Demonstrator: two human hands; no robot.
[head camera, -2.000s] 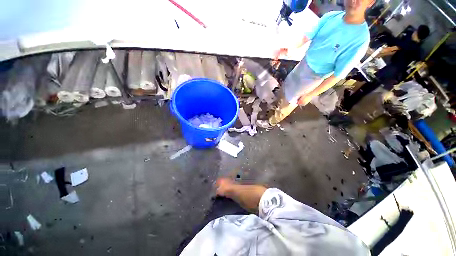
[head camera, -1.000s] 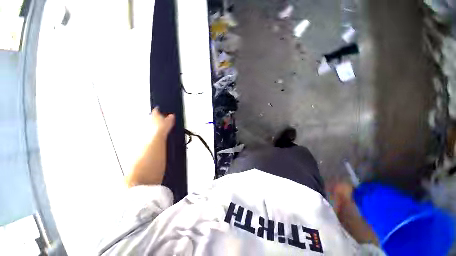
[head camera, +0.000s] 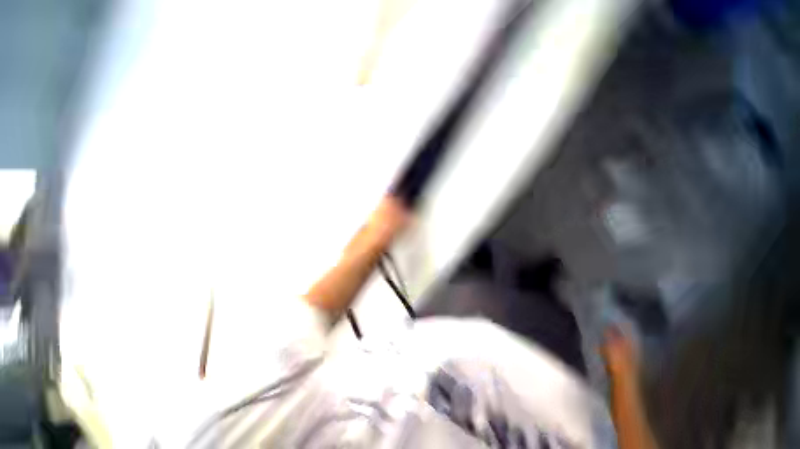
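Note:
The picture is strongly blurred. My left hand (head camera: 389, 217) is at the near end of the visible dark fabric lay (head camera: 447, 131), which runs along the edge of the white-topped table (head camera: 219, 175). Its fingers are not clear, and I cannot tell whether it grips or only touches the lay. My right hand (head camera: 617, 344) hangs low at my right side over the floor, small and blurred. I cannot make out its fingers or anything in it.
Thin black cords or strips (head camera: 396, 285) lie by my left forearm. A thin brown strip (head camera: 207, 338) lies on the white table top. A blue object (head camera: 715, 10) shows at the top right. The dark floor (head camera: 561, 206) has blurred pale patches.
The view has turned, so the table edge and lay now slant up to the right. The blue bin has left the lower right. My left hand stays at the lay; my right hand stays low.

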